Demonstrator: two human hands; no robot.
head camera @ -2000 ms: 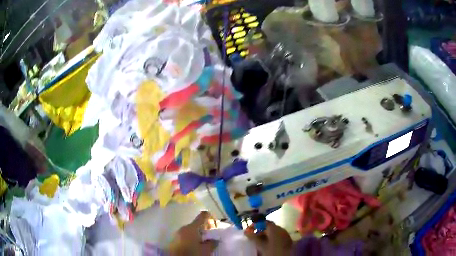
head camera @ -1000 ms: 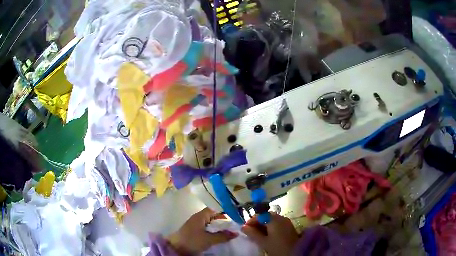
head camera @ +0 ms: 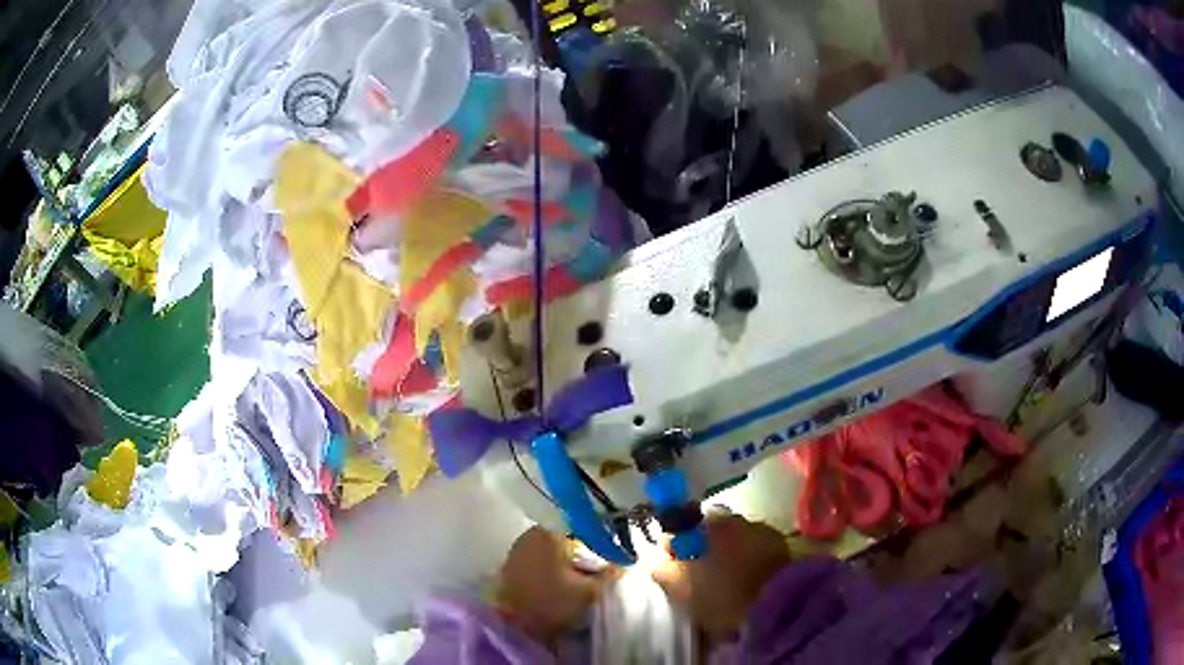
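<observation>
The white sewing machine [head camera: 805,338] with a blue stripe stands across the middle right. A curved blue bar [head camera: 578,500] and blue knobs [head camera: 675,513] are at its left end, over the lit needle area. White cloth [head camera: 639,624] lies below the needle, blurred by glare. My left hand [head camera: 545,581] is just left of the needle area, my right hand [head camera: 730,565] just right of it, partly behind the knobs. Both are blurred, with purple sleeves. The fingertips are lost in glare and behind the machine parts, so their hold on the cloth cannot be told.
A pile of white panels [head camera: 247,234] with yellow, coral and turquoise pieces [head camera: 344,312] lies behind and left. More white cloth [head camera: 130,572] is heaped at lower left. A coral-red bundle [head camera: 883,468] lies behind the machine head. A purple bow [head camera: 526,422] hangs at its left end.
The view has shifted, so the pile and machine sit higher in the picture. My hands have moved apart around the needle area, and the white cloth now runs between them toward me.
</observation>
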